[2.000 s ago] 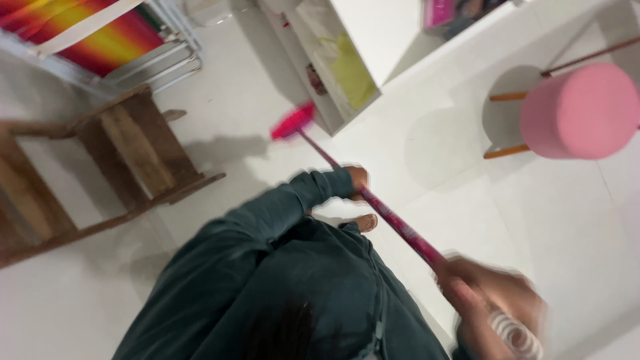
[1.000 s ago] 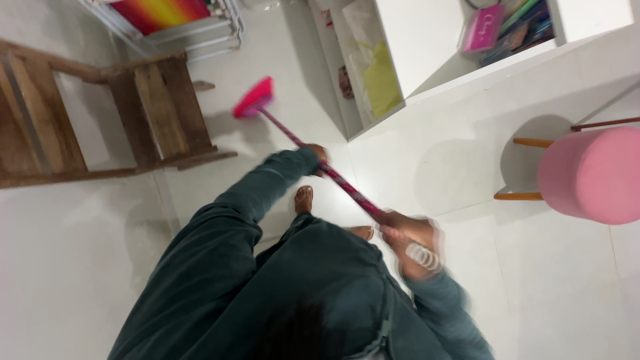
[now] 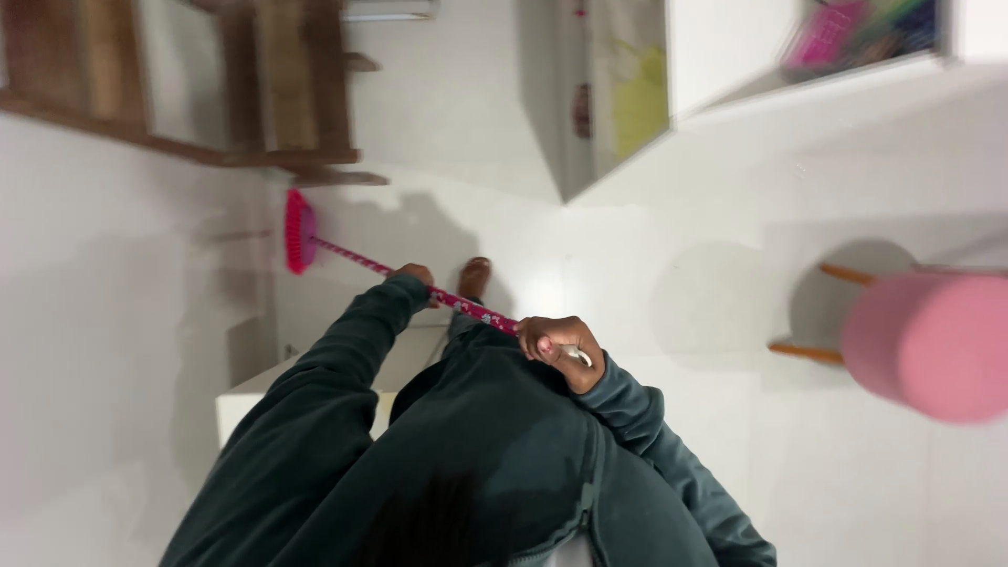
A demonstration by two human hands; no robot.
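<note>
A pink broom (image 3: 298, 232) with a patterned pink handle slants from the upper left to my body's front. My left hand (image 3: 414, 277) is closed round the lower part of the handle, nearer the bristles. Near the handle's top end, my right hand (image 3: 561, 348) grips it, with a white ring-like thing partly seen at the palm. The broom head is by the foot of the wall, just below the wooden chair's end; whether its bristles touch the floor I cannot tell.
A brown wooden chair (image 3: 287, 79) lies at upper left. A white shelf unit (image 3: 579, 157) holding a yellow-green item (image 3: 642, 98) juts in at the top. At right stands a pink stool (image 3: 945, 346) with wooden legs. My foot (image 3: 475, 277) is between broom and shelf; a white cabinet (image 3: 236, 405) is at lower left.
The broom head has moved left, from near the shelf unit to the wall beside the chair. Both hands have stayed on the handle. The view has shifted.
</note>
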